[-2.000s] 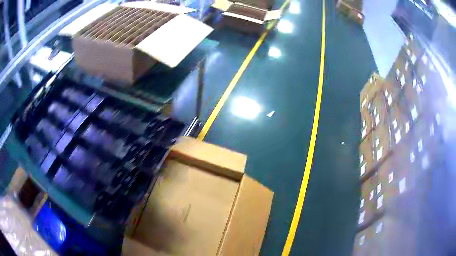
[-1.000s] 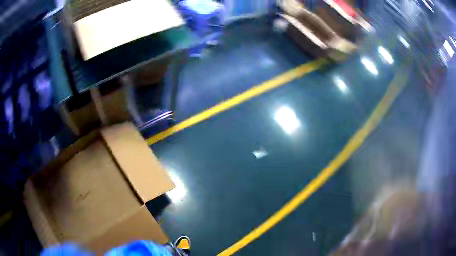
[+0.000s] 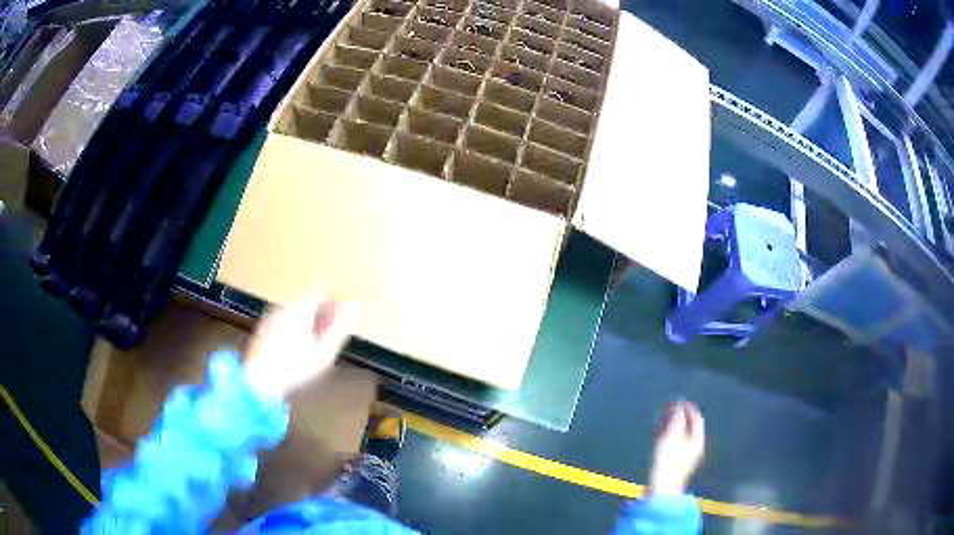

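The partitioned carton stands on the green-topped bench with its flaps folded outward. Its near cells look empty; small dark items with thin reddish strands show in the far cells. Black plastic housings lie side by side on the bench at the left. My left hand, blurred, is at the near edge of the front flap; whether it touches the flap cannot be told. My right hand is over the floor to the right of the bench, fingers curled, with nothing visible in it.
A blue plastic stool stands right of the bench, beside the metal conveyor frame. A large open carton is below the bench's near edge. My shoe is beside it, by a yellow line. Crinkled clear wrap covers a carton far left.
The view has swung from the aisle to the bench, and the partitioned carton is now close in front. Both hands have come into view. Blue sleeves showed at the bottom edge one second ago.
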